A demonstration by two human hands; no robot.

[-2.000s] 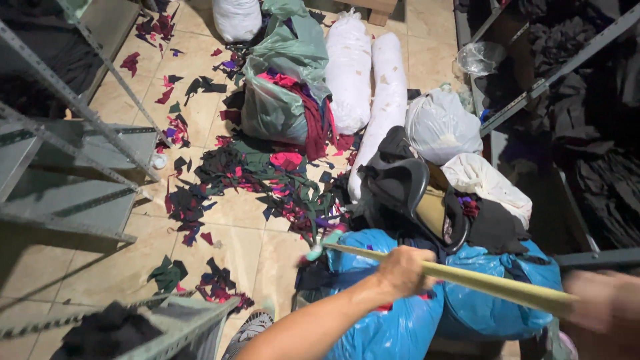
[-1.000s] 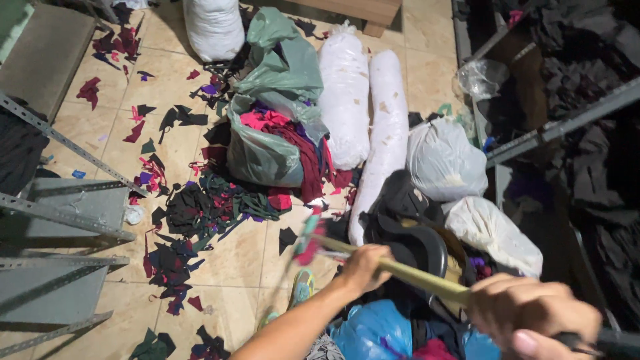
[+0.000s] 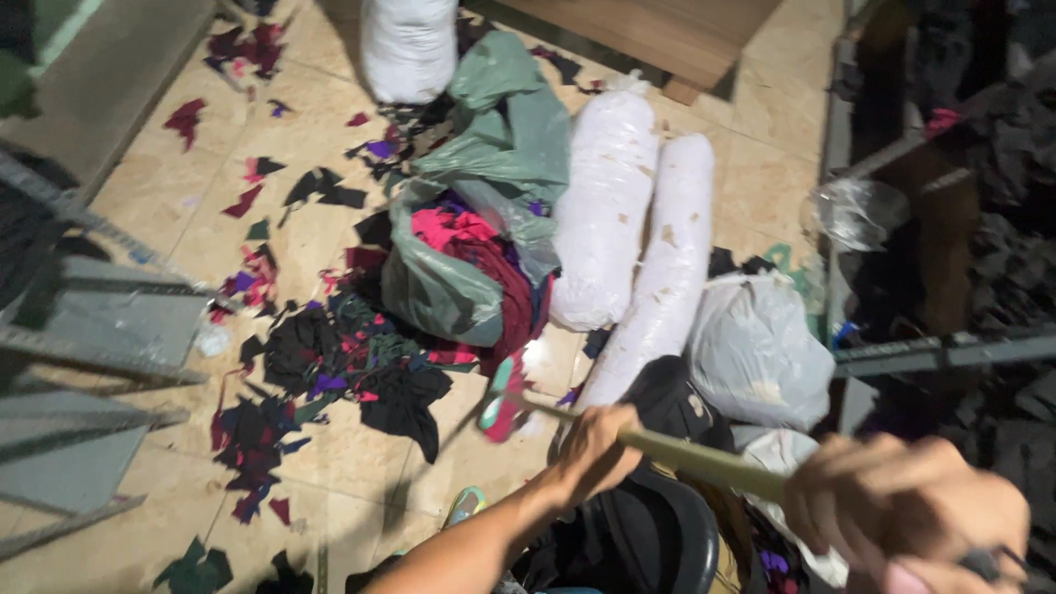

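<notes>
A yellowish broom handle slants across the lower right. My left hand is closed around it nearer the broom head, and my right hand grips its upper end, close to the camera. The pink and teal broom head is at the floor, blurred, just below an open green plastic bag with pink and dark red cloth spilling out. Left of the broom head lies a pile of black, green and pink fabric scraps. More scraps are scattered on the tiles below it.
Two long white wrapped rolls lie beside the green bag, with a tied whitish bag to their right. Metal shelving stands at left, and shelves of dark cloth at right. A wooden piece of furniture is at the top. A black container sits below my hands.
The broom head has moved from beside the blue bags to the floor below the green bag. Both hands stay on the handle. The view has shifted, leaving the blue bags mostly out of frame.
</notes>
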